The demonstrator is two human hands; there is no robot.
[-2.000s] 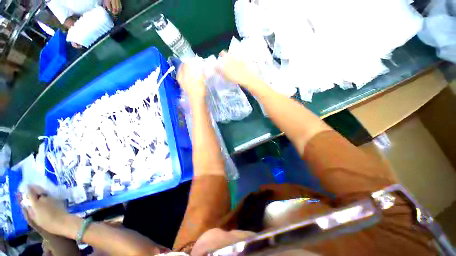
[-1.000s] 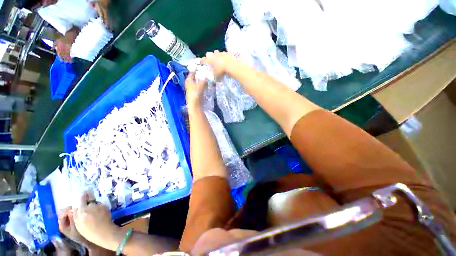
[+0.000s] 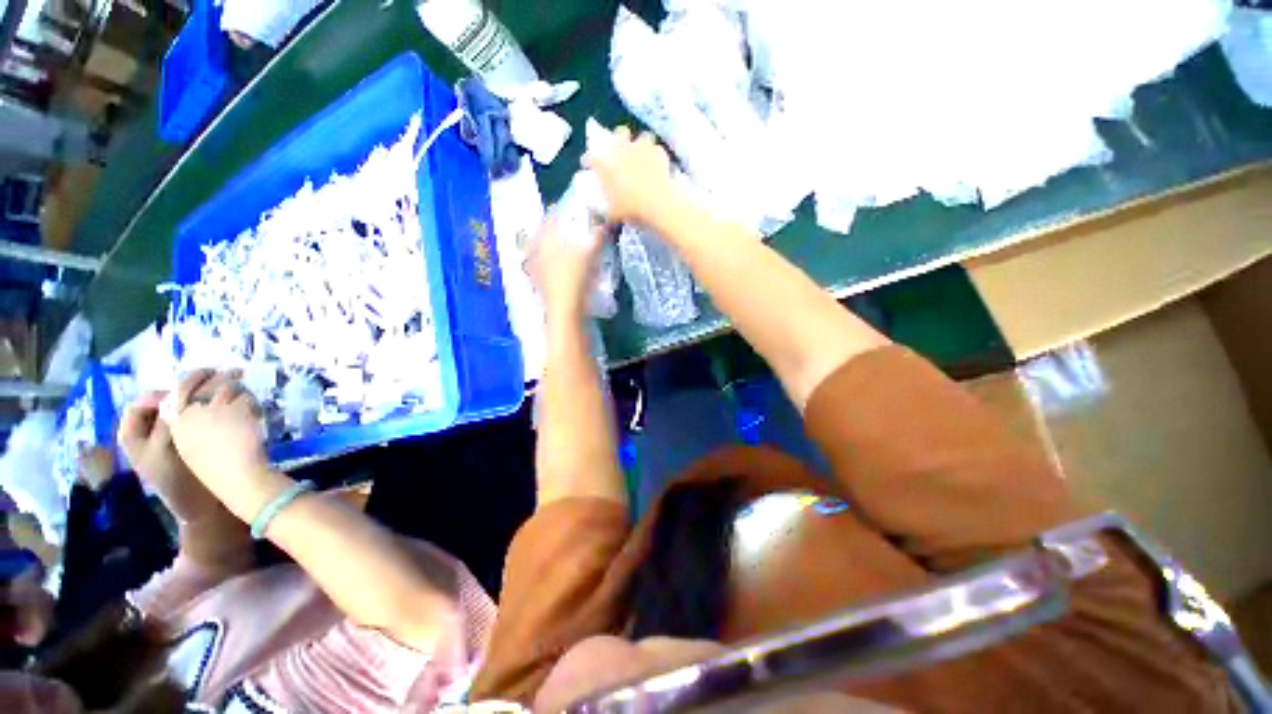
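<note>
My left hand [image 3: 565, 258] and my right hand [image 3: 635, 175] are close together over the green bench mat, right of the large blue bin. Both hold a clear poly bag [image 3: 586, 198] with something white at it; my fingers partly hide it and blur hides its contents. A filled clear bag [image 3: 656, 282] lies just below my right hand near the bench edge. A small white block [image 3: 541, 133] lies above my left hand, beside a grey-blue cloth-like item [image 3: 484, 126].
The blue bin [image 3: 479, 314] holds tangled white units. A white bottle [image 3: 479, 45] is above it. A bright heap of poly bags [image 3: 921, 98] covers the upper right. An open carton [image 3: 1158, 419] is at right. Another person's hands [image 3: 216, 426] work at the bin's lower left.
The bin and bottle appear higher in view. My hands have moved slightly apart. The white block now shows uncovered near the bottle. The long clear bag beside my left forearm no longer shows.
</note>
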